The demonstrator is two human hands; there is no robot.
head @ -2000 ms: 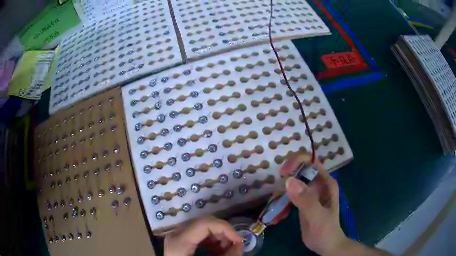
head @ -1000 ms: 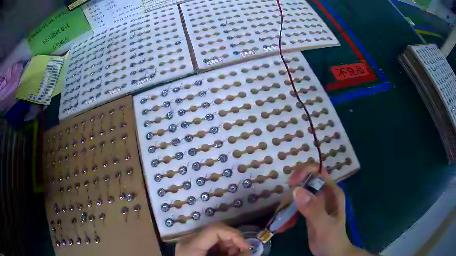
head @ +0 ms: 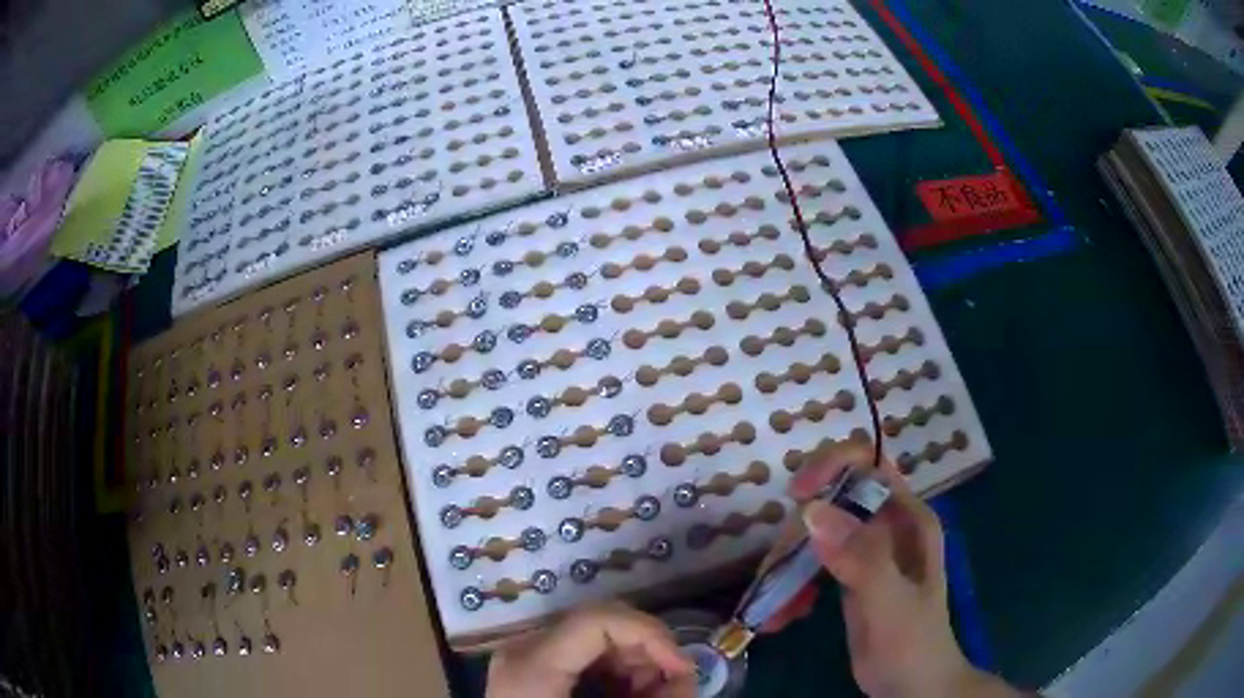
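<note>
My right hand (head: 880, 573) is shut on a corded hand tool (head: 785, 580) with a pale body and a brass-gold tip. The tip points down-left at a round fixture (head: 712, 668) with a white centre, at the white tray's near edge. A dark red cord (head: 832, 280) runs from the tool up across the tray. My left hand (head: 587, 655) is at the fixture's left side, fingertips bent against it and partly cut off by the lower edge; whether they hold a small part cannot be seen. The white component tray (head: 628, 443) has small round parts in its left columns.
A brown tray (head: 300, 634) with rows of small leaded parts lies at left. Two more white trays (head: 546, 96) lie behind. A tray stack (head: 1176, 259) stands at right. A red label (head: 975, 199) and blue and red tape mark the green mat. Green and yellow papers are at upper left.
The whole view has shifted, so trays and papers appear further right. The tool tip and both hands stay at the fixture, with the right hand still on the tool.
</note>
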